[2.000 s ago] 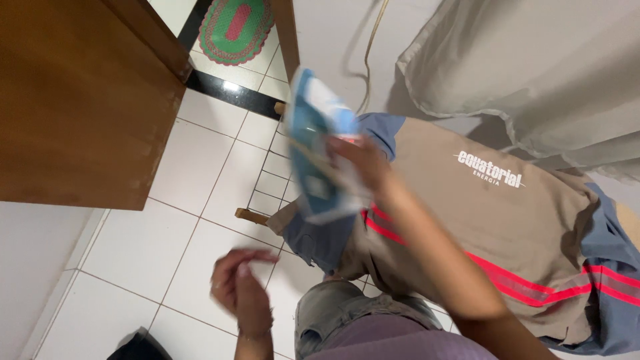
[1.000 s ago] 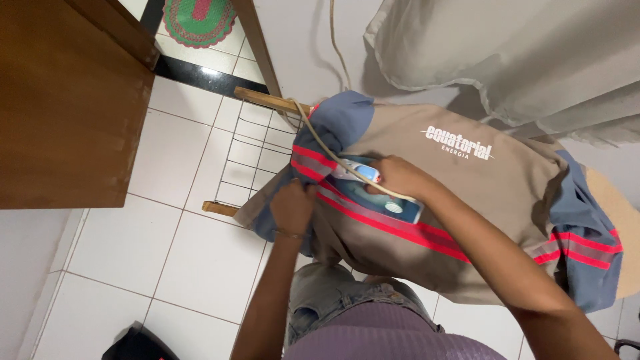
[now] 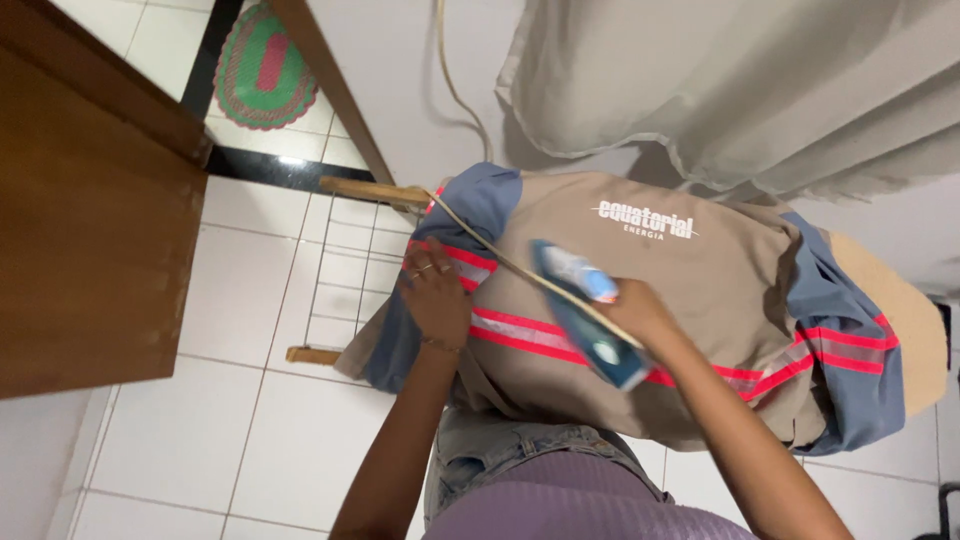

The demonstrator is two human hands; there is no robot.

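A tan work shirt with blue sleeves and red-edged reflective bands lies over an ironing board. My right hand grips the handle of a blue clothes iron, which is over the shirt's middle, across the reflective band; it is blurred, so contact with the cloth is unclear. The iron's pale cord crosses above the shirt and passes over the iron. My left hand rests with its palm down on the blue sleeve and its band at the board's left end.
A wire rack with wooden ends extends left from under the shirt. A brown wooden door stands at the left, an oval green and pink rug lies beyond the doorway, and a pale curtain hangs at the upper right.
The iron was raised above the board two seconds ago, then was by the sleeve and band; it is now farther right on the shirt. My left hand has gone from the air onto the sleeve.
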